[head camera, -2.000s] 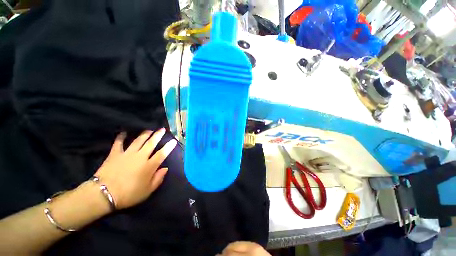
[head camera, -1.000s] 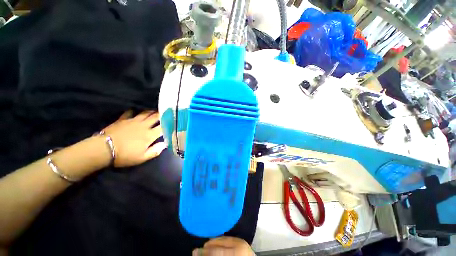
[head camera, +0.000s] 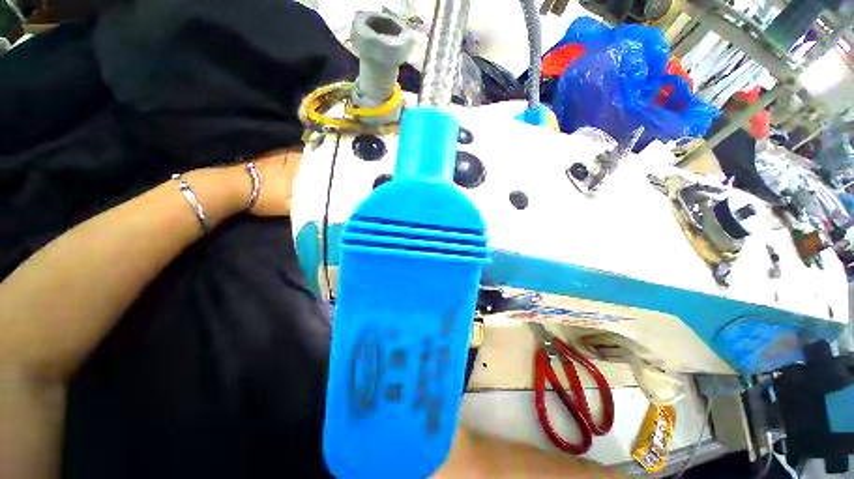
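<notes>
A large black cloth garment (head camera: 178, 365) covers the left side and runs up to the machine. My left hand (head camera: 278, 184) reaches across it to the left end of the white and teal sewing machine head (head camera: 581, 234); its fingers are hidden behind the head. A blue paddle-shaped lamp (head camera: 407, 327) blocks the needle area. My right forearm shows at the bottom edge, right of the lamp; my right hand is hidden behind the lamp or out of the picture.
Red-handled scissors (head camera: 573, 398) and a small yellow-orange packet (head camera: 655, 436) lie right of the lamp on the white table (head camera: 506, 421). A blue plastic bag (head camera: 623, 84) is behind the machine. A dark control box (head camera: 813, 402) stands far right.
My left hand has moved forward and right, its fingers passing behind the machine head. My right hand, partly seen at the bottom before, is now hidden and its forearm shows. The garment has shifted and bunched.
</notes>
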